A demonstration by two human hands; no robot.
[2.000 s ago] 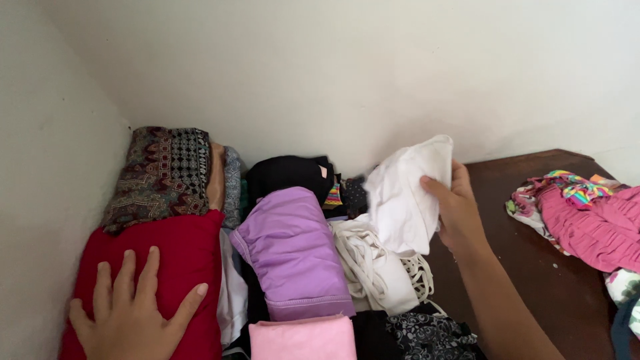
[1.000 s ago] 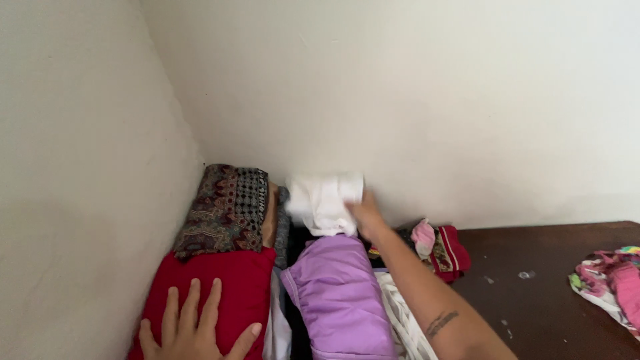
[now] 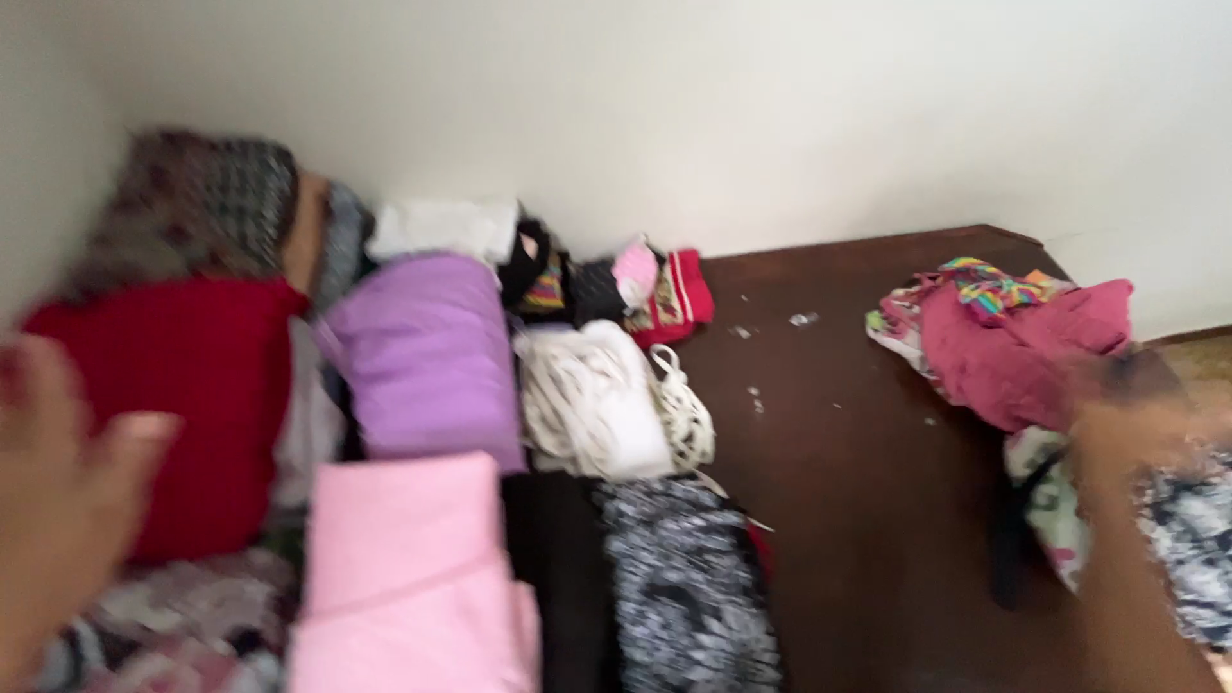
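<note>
My left hand (image 3: 72,472), blurred at the left edge, has its fingers apart over or beside the folded red cloth (image 3: 183,404); contact cannot be made out. My right hand (image 3: 1145,414), also blurred, is at the heap of loose clothes, by the crumpled pink garment (image 3: 1020,346) and a black-and-white patterned cloth (image 3: 1189,539). Whether its fingers grip something is unclear. A folded white cloth (image 3: 443,228) lies against the wall behind the folded purple cloth (image 3: 428,366). Right of the purple one is a white bundle with cords (image 3: 597,404).
Folded pink cloth (image 3: 404,577), black cloth (image 3: 556,577) and a grey-black patterned cloth (image 3: 688,577) lie in front. Patterned cloth (image 3: 192,202) is stacked in the wall corner. Small red (image 3: 679,294) and pink items sit near the wall on the dark wooden surface (image 3: 837,500).
The white cloth, earlier in my right hand, now lies behind the purple cloth, let go. My right hand has moved right to the loose clothes. My left hand has shifted left from the red cloth's middle.
</note>
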